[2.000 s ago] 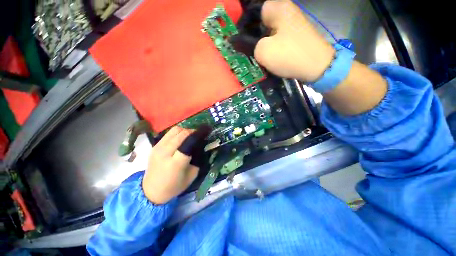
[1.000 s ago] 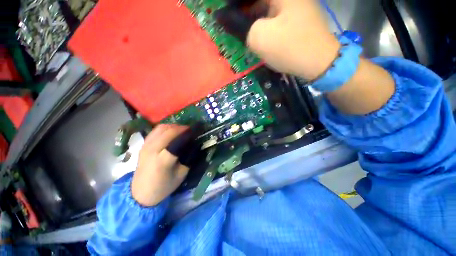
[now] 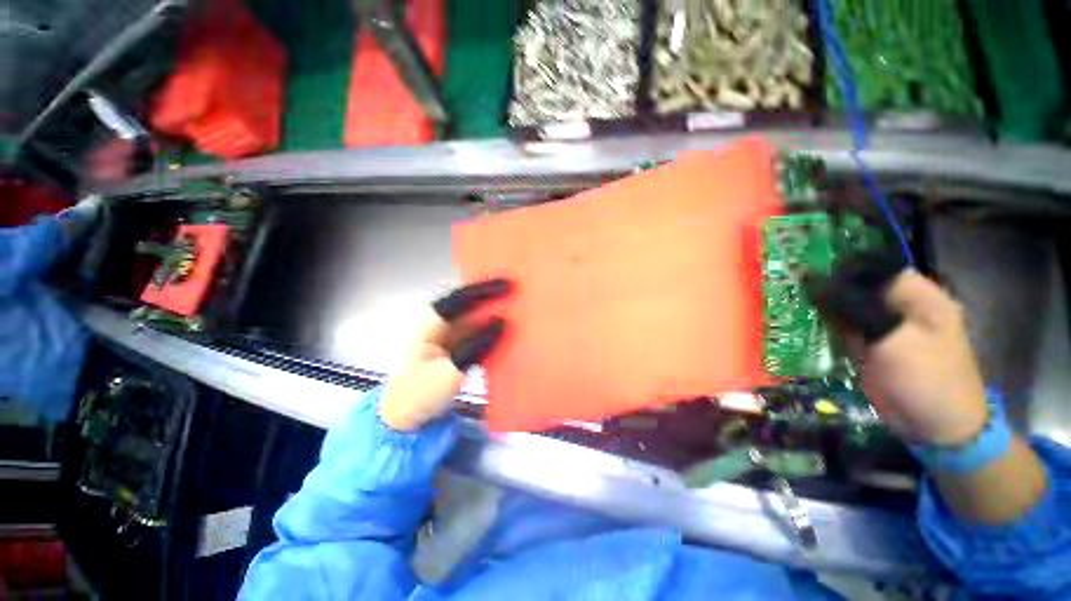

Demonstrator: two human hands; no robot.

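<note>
The red separator sheet (image 3: pixel 622 294) covers much of the main board and its black carrier. A narrow green daughter board (image 3: pixel 795 294) lies along the sheet's right edge. My right hand (image 3: pixel 922 352), in black finger cots, grips the daughter board's right side; its fingertips are blurred. My left hand (image 3: pixel 440 364) is at the sheet's left edge. Two black-cotted fingertips overlap the sheet, spaced apart; whether they pinch it is unclear. Parts of the main board (image 3: pixel 822 405) show below the sheet, with a green clamp (image 3: pixel 728 467) at the front edge.
Bins of silver (image 3: pixel 576 59), beige (image 3: pixel 734 53) and green components (image 3: pixel 904 59) stand behind the rail. Red sheets (image 3: pixel 223 82) lie at the back left. Another carrier with a red sheet (image 3: pixel 188 268) is left, near another person's blue sleeve (image 3: pixel 41 317). A blue cord crosses at right.
The view has swung and now shows more of the line and bins. The red sheet, both hands and the daughter board appear lower and further right. My left fingertips now overlap the sheet's left edge.
</note>
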